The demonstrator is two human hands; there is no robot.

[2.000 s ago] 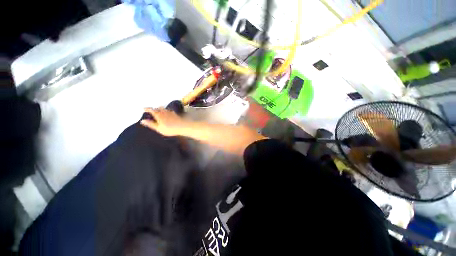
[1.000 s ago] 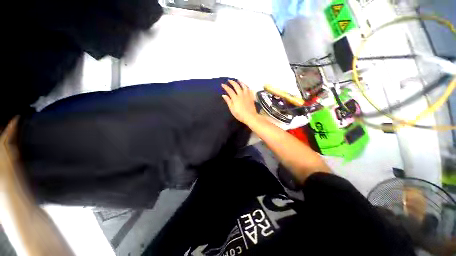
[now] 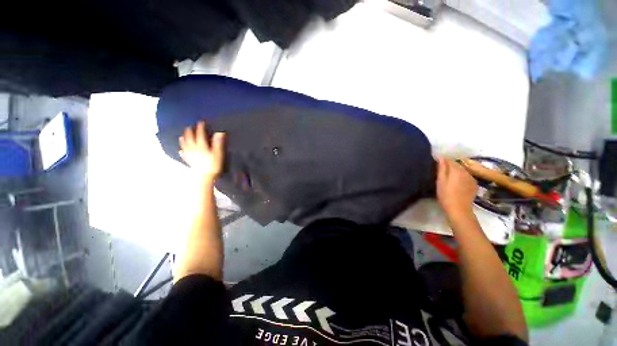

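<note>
A black garment (image 3: pixel 318 162) lies spread along the navy padded board (image 3: pixel 196 94), whose rounded left end and far edge show bare. A tiny button-like dot shows on the cloth. My left hand (image 3: pixel 203 154) rests on the garment near its left end, fingers apart, gripping nothing. My right hand (image 3: pixel 456 186) is at the garment's right end, fingers bent over its edge and closed on it; the fingertips are partly hidden. The steam iron (image 3: pixel 504 179), with a tan handle, is parked just right of my right hand.
Large black garments (image 3: pixel 122 47) fill the far left. A white table (image 3: pixel 406 74) lies under the board. A green container (image 3: pixel 548 284) lettered "ONE" and a red object (image 3: pixel 441 246) are at right. A light blue cloth (image 3: pixel 568 44) is at upper right.
The view has swung left. My left hand has come from the left picture edge onto the garment. My right hand, flat on the garment before, is now bent over its right edge.
</note>
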